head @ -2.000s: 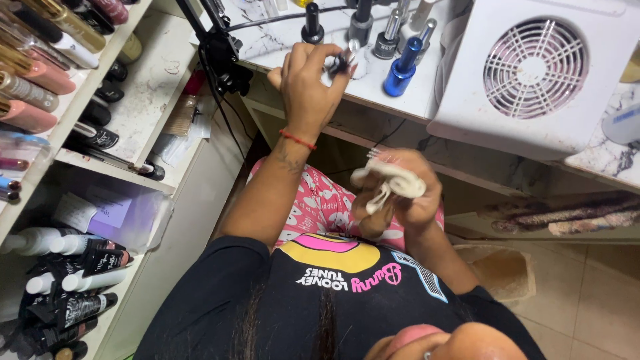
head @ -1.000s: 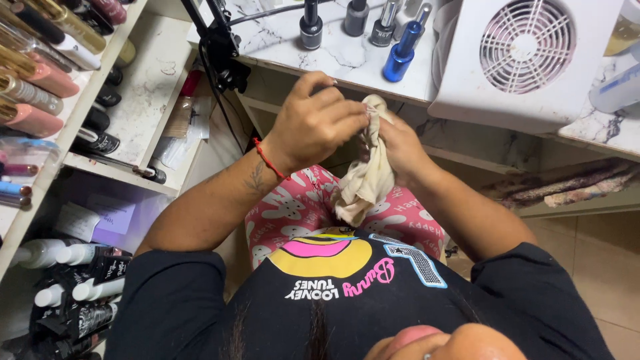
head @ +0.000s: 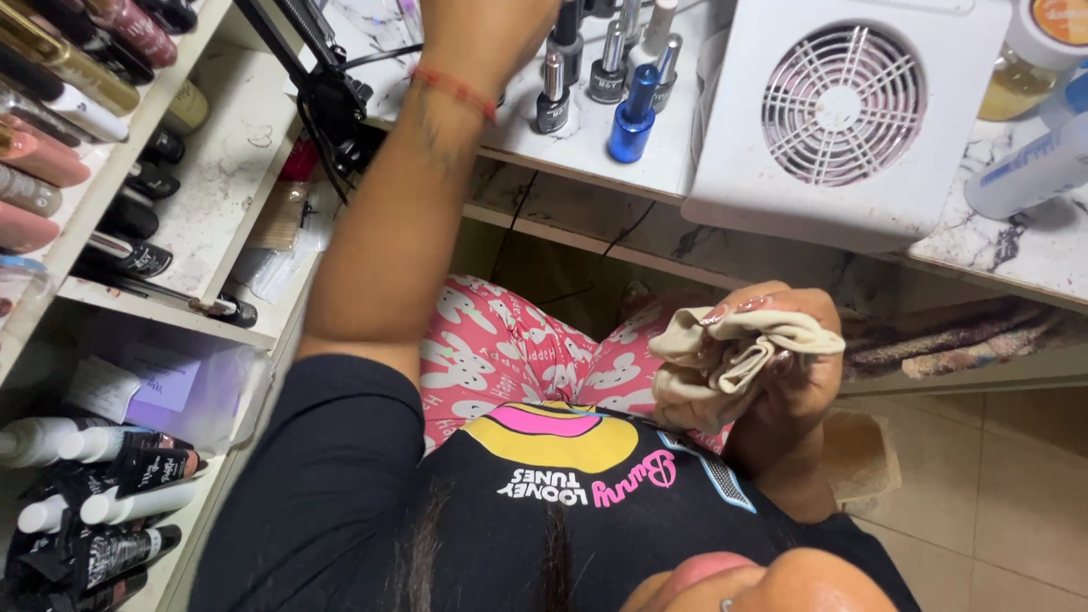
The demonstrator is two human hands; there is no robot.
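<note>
My left hand (head: pixel 486 38) reaches over the marble-patterned desk at the top edge, a red bracelet (head: pixel 455 89) on its wrist. Its fingers are cut off by the frame or hidden, so what they hold cannot be told. Near it stand a dark nail polish bottle with a silver cap (head: pixel 553 104) and a shiny blue bottle (head: pixel 631 127), with several more bottles behind. Above my lap, my right hand (head: pixel 803 365) grips a bunched cream cloth (head: pixel 710 374), its fingers folded around the fabric.
A white nail dust collector with a round fan grille (head: pixel 816 204) sits on the desk at right, beside a clear plastic bottle (head: pixel 1033 170). A black jointed stand (head: pixel 336 106) rises left of my forearm. Shelves (head: pixel 204 204) with polish bottles and tubes line the left side.
My left hand has left the cloth, where both hands were a second ago, and moved up over the desk. My right hand keeps the cloth, now bunched and further right.
</note>
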